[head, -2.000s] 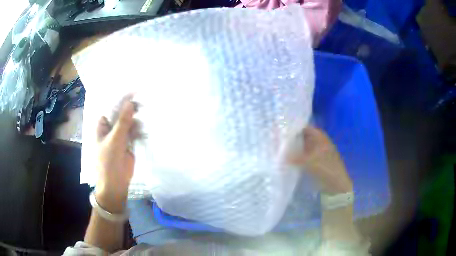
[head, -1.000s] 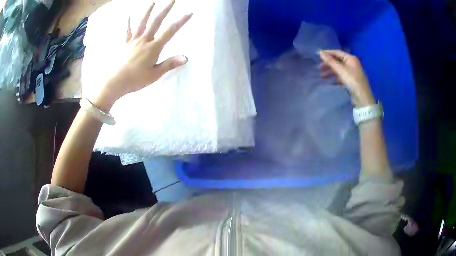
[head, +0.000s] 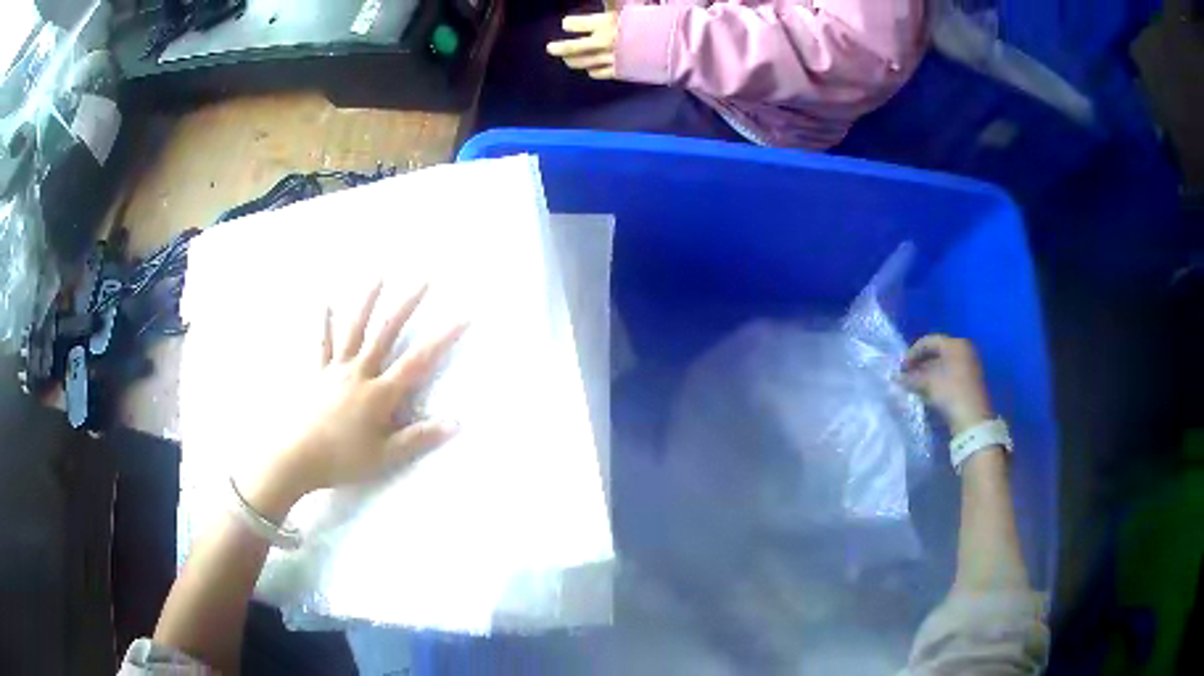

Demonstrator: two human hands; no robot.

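A bright white stack of bubble bags (head: pixel 515 489) lies over the bench edge and the left part of the blue plastic tote (head: pixel 739 165). My left hand (head: pixel 370 416) rests flat on the stack with its fingers spread. My right hand (head: pixel 944 376) is inside the tote at the right, its fingers closed on the edge of a crumpled, see-through bubble bag (head: pixel 871 436). More pale, limp bags lie blurred in the tote below it.
A person's pink sleeve (head: pixel 779 60) and hand (head: pixel 585 48) are across the tote. Black cables (head: pixel 159 264) lie on the wooden bench (head: pixel 291 145) at left, with clear plastic bags (head: pixel 33 172) at the far left.
The large bubble sheet held up two seconds ago now no longer hangs over the tote. My left hand stays on the stack. My right hand has taken hold of a bubble bag. The view has shifted.
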